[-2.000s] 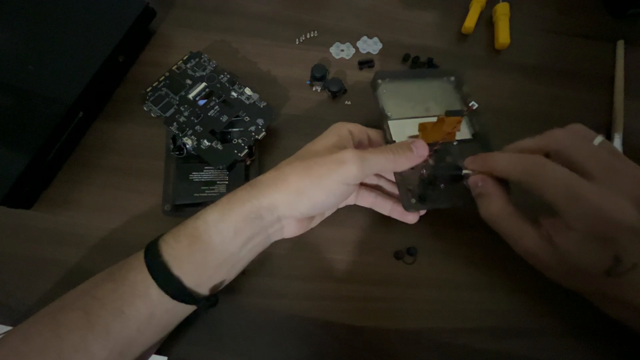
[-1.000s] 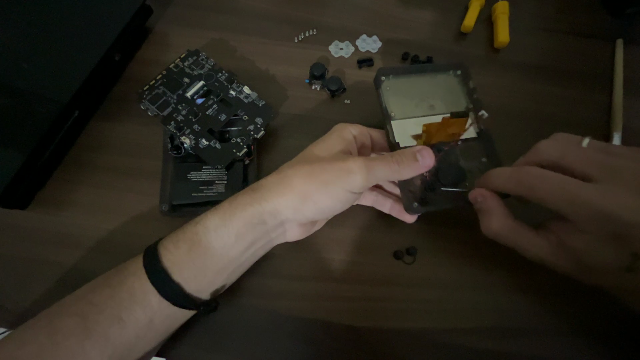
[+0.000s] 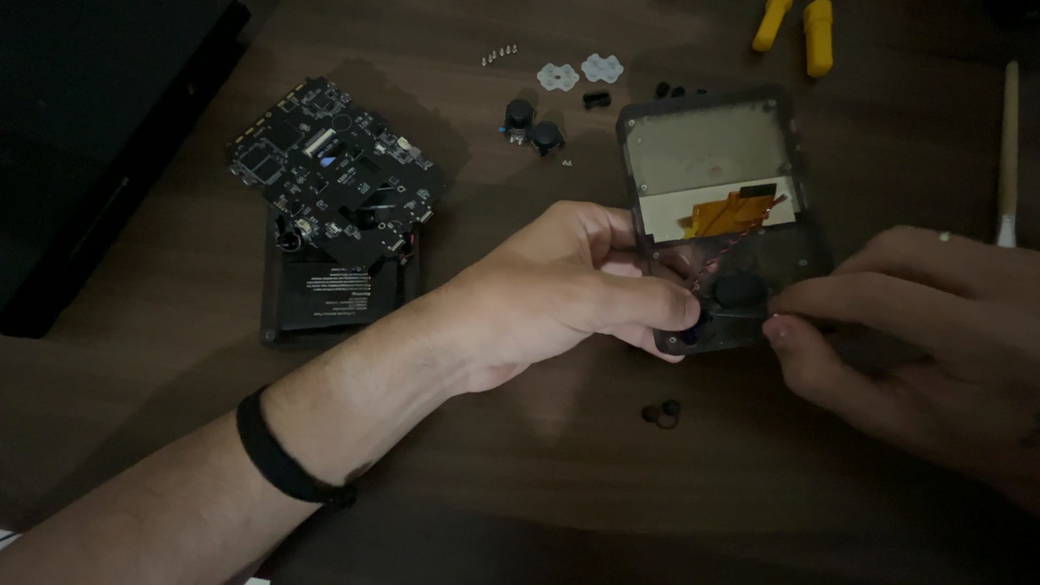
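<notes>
My left hand grips the lower left of a translucent dark handheld console's front shell, its thumb on the inside face. The shell holds the back of a screen panel with an orange ribbon cable. Thin red wires run down from the cable toward my left thumb. At the shell's lower right edge, my right hand has thumb and index finger nearly together; whether something small lies between them is too dim to tell.
A black circuit board lies over a back shell with a battery. Beyond my hands are small screws, white rubber button pads, joystick modules, yellow-handled tools and a brush. Small black parts lie nearer.
The red wires now show across the inside of the shell. My left hand keeps its hold on the shell, and my right hand stays at its lower right.
</notes>
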